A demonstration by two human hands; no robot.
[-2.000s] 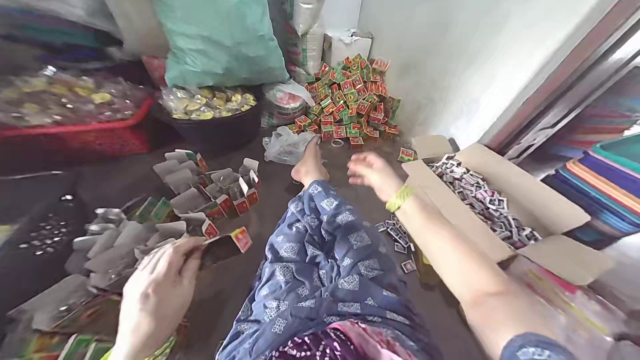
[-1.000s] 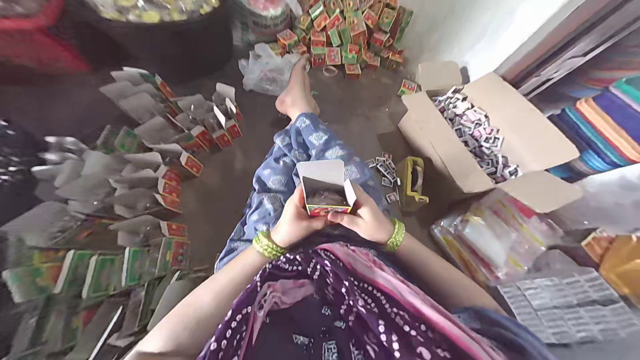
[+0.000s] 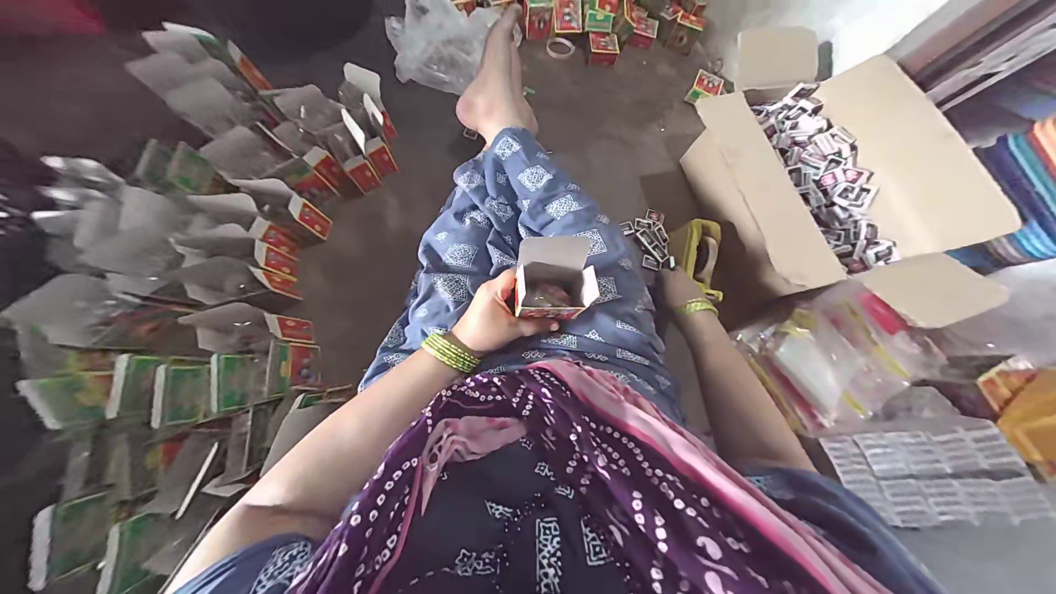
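My left hand [image 3: 493,318] grips a small printed cardboard box [image 3: 554,276] over my lap. Its flaps stand up, and something in clear wrapping shows inside. My right hand [image 3: 681,290] reaches down to the floor beside my thigh, at a small pile of little matchbox-like packets [image 3: 650,238]. The fingers are partly hidden, so whether they hold a packet is unclear. Right beside that hand lies a yellow plastic-framed object [image 3: 703,252].
Many open-flapped boxes [image 3: 285,252] stand in rows at left. A carton [image 3: 742,198] of small packets is at right, with plastic pouches [image 3: 825,355] and blister-like sheets [image 3: 932,474] below it. Closed boxes [image 3: 603,47], a tape roll [image 3: 560,48] and a clear bag [image 3: 441,45] lie ahead.
My left hand reached to the boxes at left two seconds ago; then both hands held the open box at my lap. My right hand has since let go and moved right, down to the small packets.
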